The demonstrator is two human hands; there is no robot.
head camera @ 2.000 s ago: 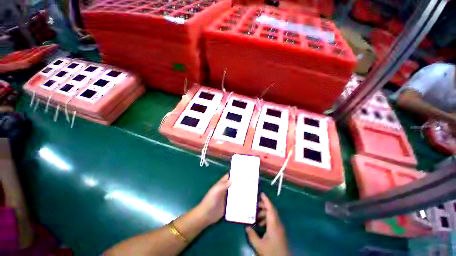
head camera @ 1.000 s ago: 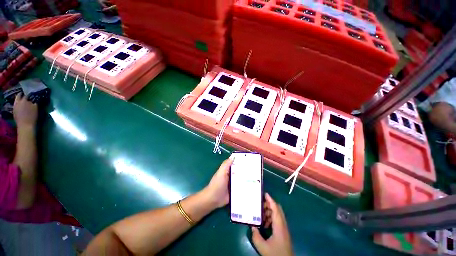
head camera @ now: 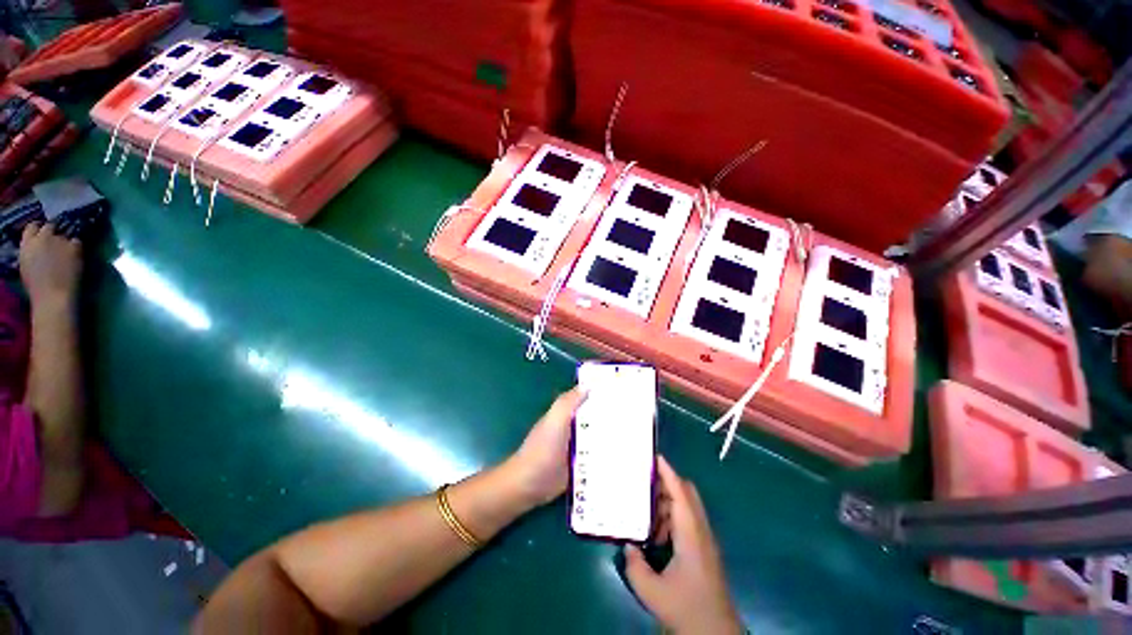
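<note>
A smartphone [head camera: 615, 452] with a bright white screen and dark purplish edge is upright at lower centre, over the green bench. My left hand [head camera: 550, 448] grips its left side; a gold bangle is on that wrist. My right hand [head camera: 679, 546] is at its lower right edge, fingers curled behind or against it; how much it bears is hidden. Just beyond the phone lies a stacked pink foam tray [head camera: 596, 325] with rows of white devices with dark screens. Thin white cords hang over its front edge.
Another pink tray stack [head camera: 267, 186] with devices is at upper left. Deep red stacked trays [head camera: 770, 137] stand behind. A grey metal upright [head camera: 1018, 186] and bar [head camera: 993, 523] are at right, near partly empty pink trays [head camera: 1012, 360]. Another person's arm [head camera: 56, 360] is at left.
The view has shifted, and the phone screen now shows a list-like column at its left. Both hands stay on the phone. The other person's arm at left came into view after the earliest frame.
</note>
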